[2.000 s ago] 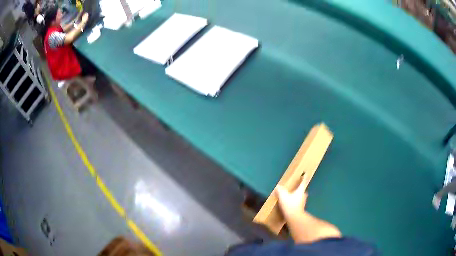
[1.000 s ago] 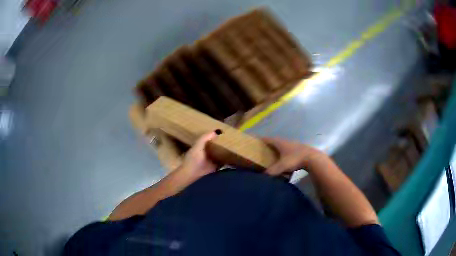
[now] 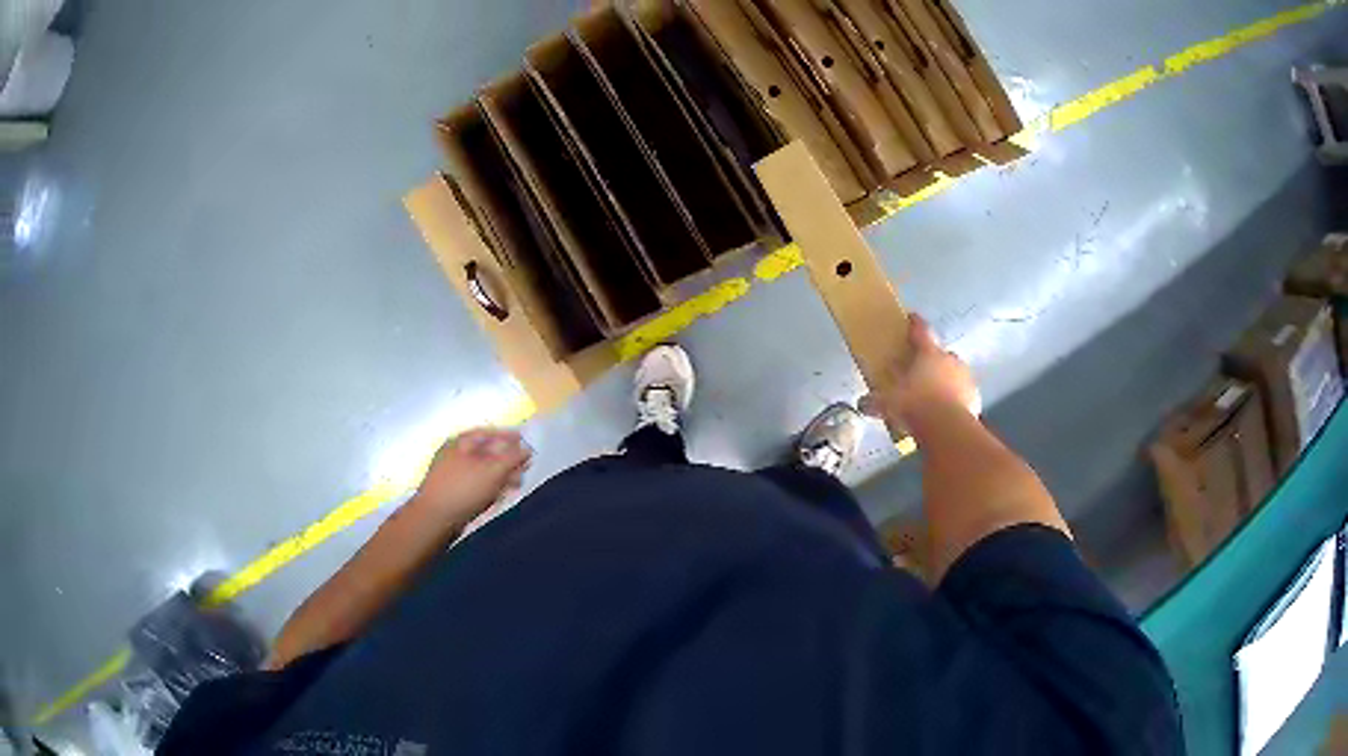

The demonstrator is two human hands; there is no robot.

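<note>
My right hand (image 3: 931, 387) is shut on a long narrow brown box insert (image 3: 840, 270) with a round dark hole, near its lower end. The insert's far end is over the row of cartons. My left hand (image 3: 481, 465) is off to the left with nothing visible in it; its fingers look curled and slightly blurred. Open cartons (image 3: 614, 163) stand on edge in a row on the floor with dark hollow insides. A dark carry handle (image 3: 485, 291) sits on the flap at the row's left end. Further right, several cartons hold pieces with round holes (image 3: 828, 62).
A yellow line (image 3: 340, 517) crosses the glossy grey floor. My shoes (image 3: 664, 387) are beside the row. Labelled brown cartons (image 3: 1215, 443) lie at right by the green bench (image 3: 1197, 628), which bears a white flat item (image 3: 1289, 650). Dark plastic-like material (image 3: 192, 650) is at lower left.
The view has steadied and the carton row shows higher up. My left hand has let go of the insert and moved left. The insert is now in my right hand alone, further right.
</note>
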